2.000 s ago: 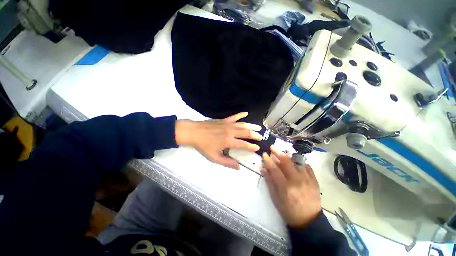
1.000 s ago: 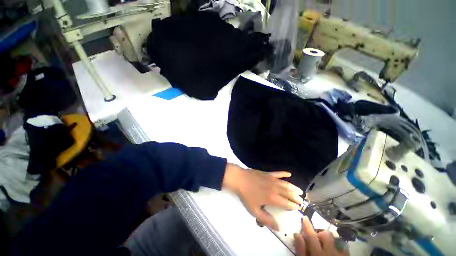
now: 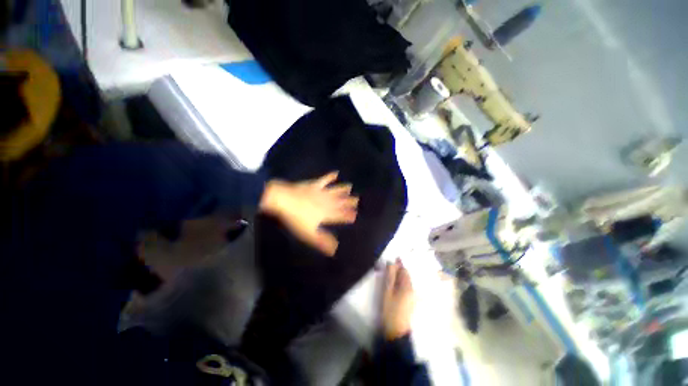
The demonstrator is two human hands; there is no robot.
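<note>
The black fabric piece (image 3: 362,166) lies over the white table and hangs down over its front edge towards the lap. My left hand (image 3: 313,211) is on top of it with fingers spread, blurred. My right hand (image 3: 397,298) is at the right of the fabric, in front of the sewing machine head (image 3: 471,237); it is blurred, and whether it holds anything cannot be told. The needle area is too blurred to make out.
A dark fabric pile (image 3: 302,45) lies at the upper left beside a blue patch (image 3: 247,71). Behind are a white thread cone (image 3: 431,94), another cream sewing machine (image 3: 483,90) and scraps (image 3: 464,170). A yellow item (image 3: 38,102) is at the far left.
The view has turned and blurred. The black fabric has moved from the needle area towards the wearer and over the table edge. My left hand has spread on it, away from the machine head.
</note>
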